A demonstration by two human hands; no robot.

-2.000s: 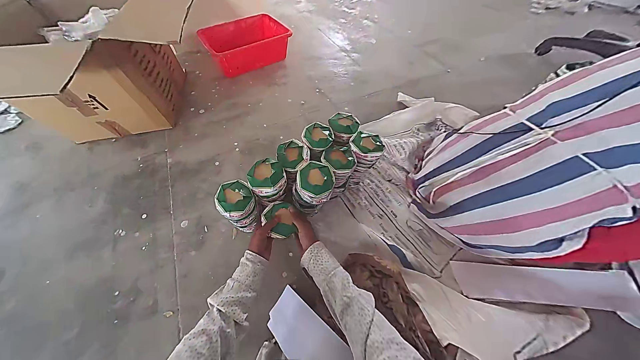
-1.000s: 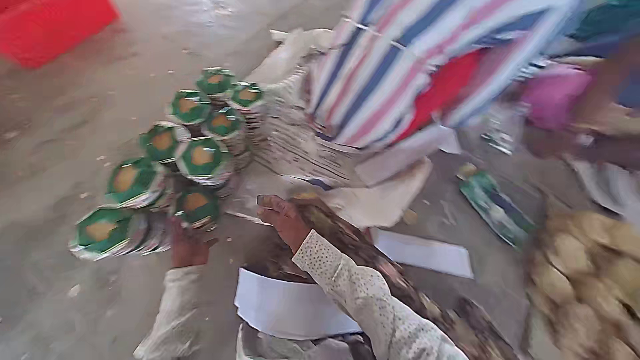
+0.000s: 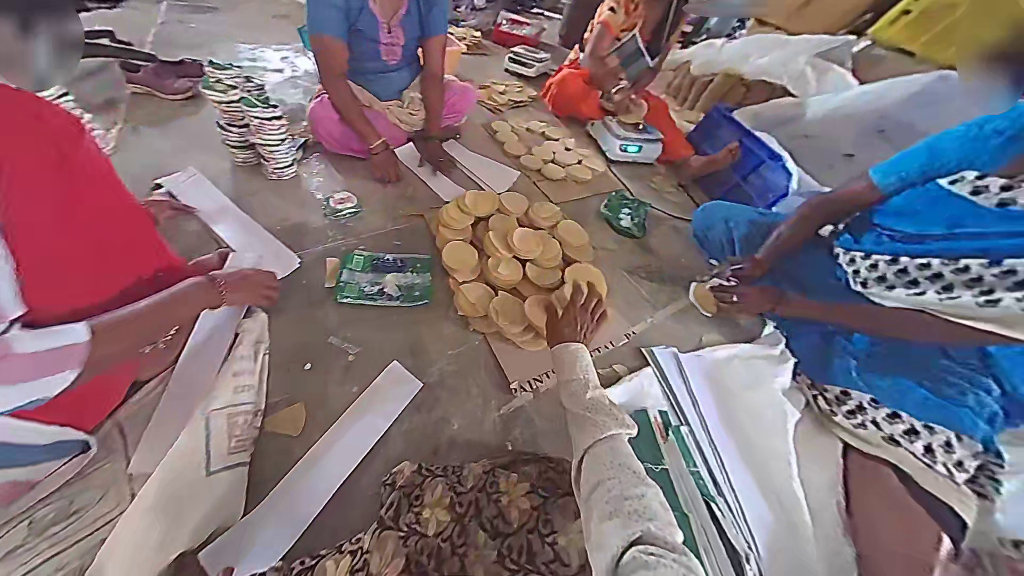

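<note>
Several stacks of thin, round, pale yellow discs (image 3: 504, 248) lie heaped on a flattened cardboard sheet (image 3: 524, 372) in the middle of the floor. My right hand (image 3: 578, 314) reaches forward and rests on the near right stacks, fingers spread over the discs; whether it grips any cannot be told. A long white paper strip (image 3: 320, 472) lies on the floor near my patterned lap cloth (image 3: 472, 512). My left hand does not show. Left of the discs lies a green printed plastic packet (image 3: 385, 278).
People sit around the discs, at left, front and right. Farther back are a digital scale (image 3: 628, 140), a blue crate (image 3: 740, 160) and tall stacks of wrapped packs (image 3: 260, 128). Plastic sheets and paper (image 3: 720, 432) lie at my right; a sack (image 3: 216, 432) at left.
The view has swung far to the right, away from the green-topped packs. My left hand, at those packs before, has left the view. My right hand now lies on the yellow discs.
</note>
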